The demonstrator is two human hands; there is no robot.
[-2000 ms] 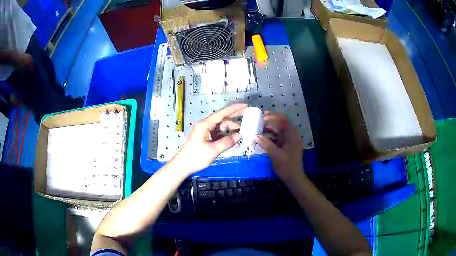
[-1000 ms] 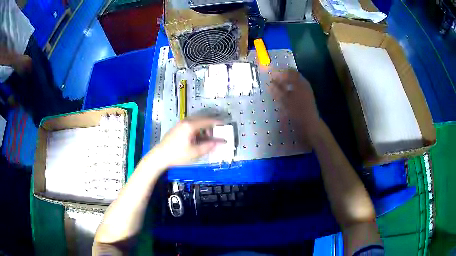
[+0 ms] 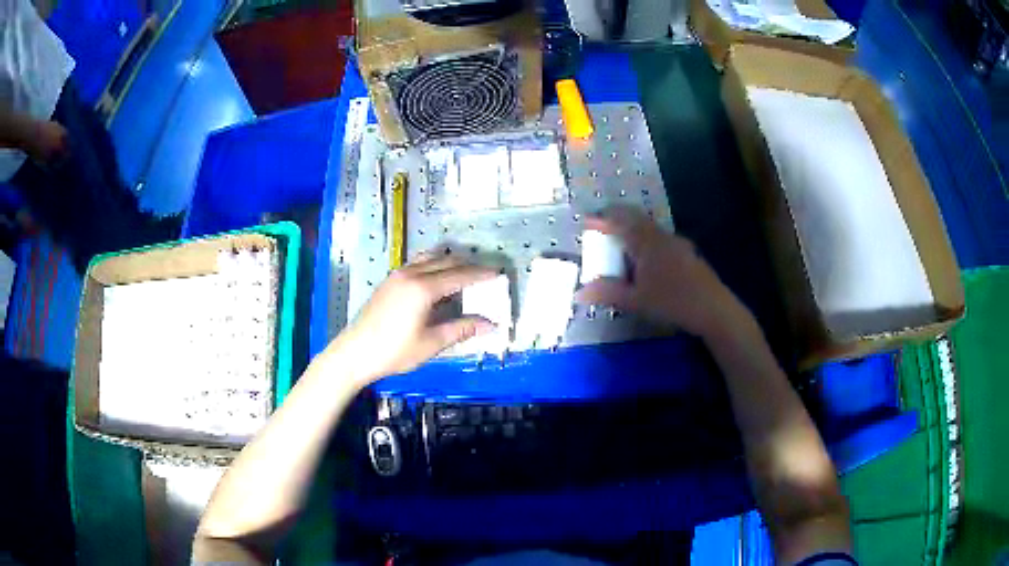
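Three white chargers lie or are held side by side at the front of the perforated plate [image 3: 443, 234]. My left hand [image 3: 426, 310] has thumb and fingers around the left charger [image 3: 487, 313], whose pins face me. The middle charger [image 3: 547, 301] is untouched on the plate. My right hand [image 3: 647, 271] grips the right charger [image 3: 600, 257] between thumb and fingers, just right of the middle one. The clear jig [image 3: 439, 182] behind them holds two white chargers [image 3: 534, 177] side by side.
An orange handle [image 3: 573, 108] is right of the jig; a yellow strip [image 3: 398, 221] lies left. A fan [image 3: 456, 97] stands behind. The left carton [image 3: 97, 370] holds chargers, the right carton [image 3: 940, 260] a white sheet. Keyboard [image 3: 481, 426] and mouse [image 3: 383, 450] are in front. A person's hand [image 3: 47, 138] shows far left.
The charger held up by both hands is down at the plate's front. My right hand went towards the jig, then came back with a charger. Three chargers now show at the front.
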